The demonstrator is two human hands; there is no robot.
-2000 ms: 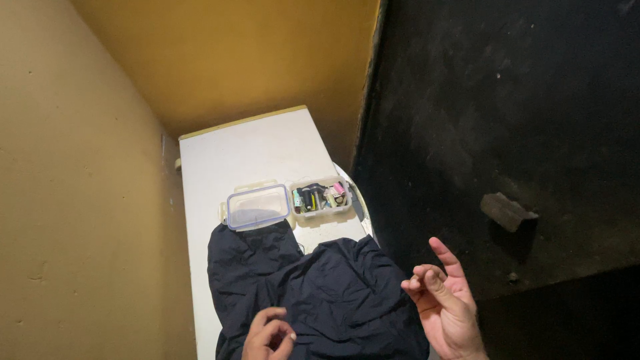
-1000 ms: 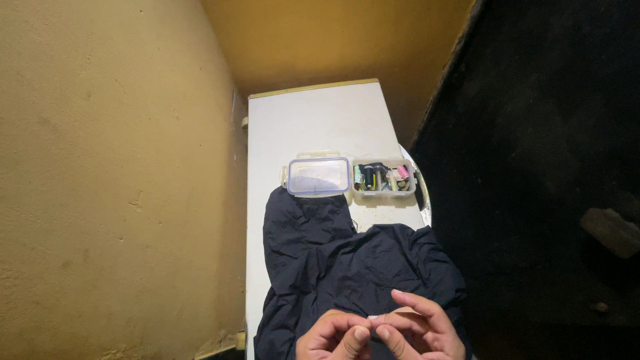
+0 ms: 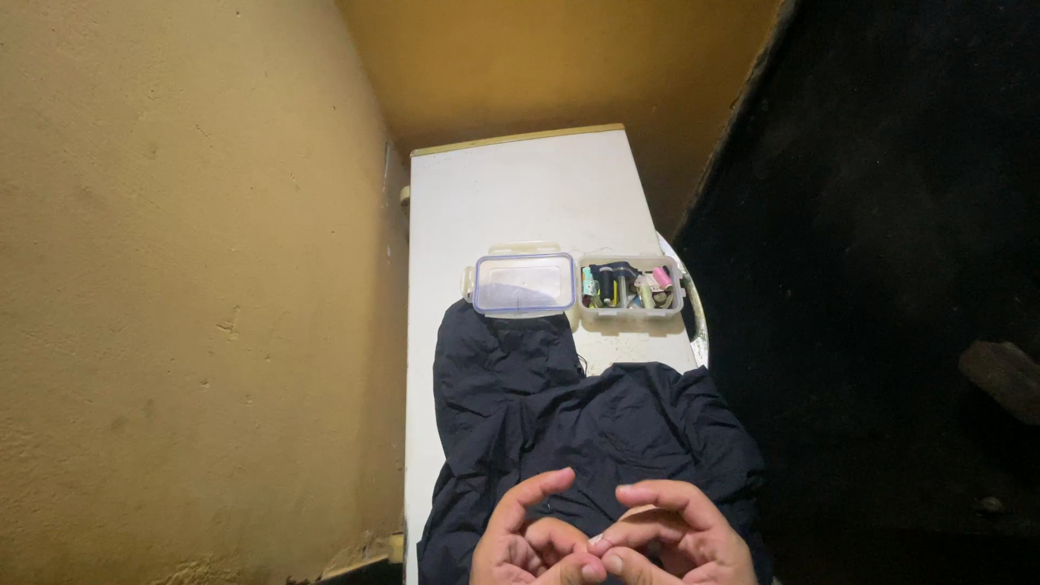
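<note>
My left hand [image 3: 536, 540] and my right hand [image 3: 678, 540] meet at their fingertips, low in the head view, above a dark cloth garment [image 3: 601, 431]. Thumbs and fingers are pinched close together; whatever may be between them is too small to make out. The garment lies rumpled over the white table. Beyond it stands a clear plastic box [image 3: 630, 311] holding thread spools, among them a pink spool [image 3: 662, 278] and a black spool [image 3: 606, 286]. Left of the box rests its clear lid [image 3: 524, 284] with a blue seal, touching the garment's upper edge.
The white table [image 3: 520, 195] stands against a yellow wall [image 3: 552, 65], with another plastered wall [image 3: 203, 284] along the left. A round white rim [image 3: 697, 313] shows past the table's right edge. On the dark floor at the right lies a rough block [image 3: 1003, 378].
Two seconds ago my hands were apart; now their fingertips touch. Since one second ago the index fingers have lifted away from the pinch. The view has shifted.
</note>
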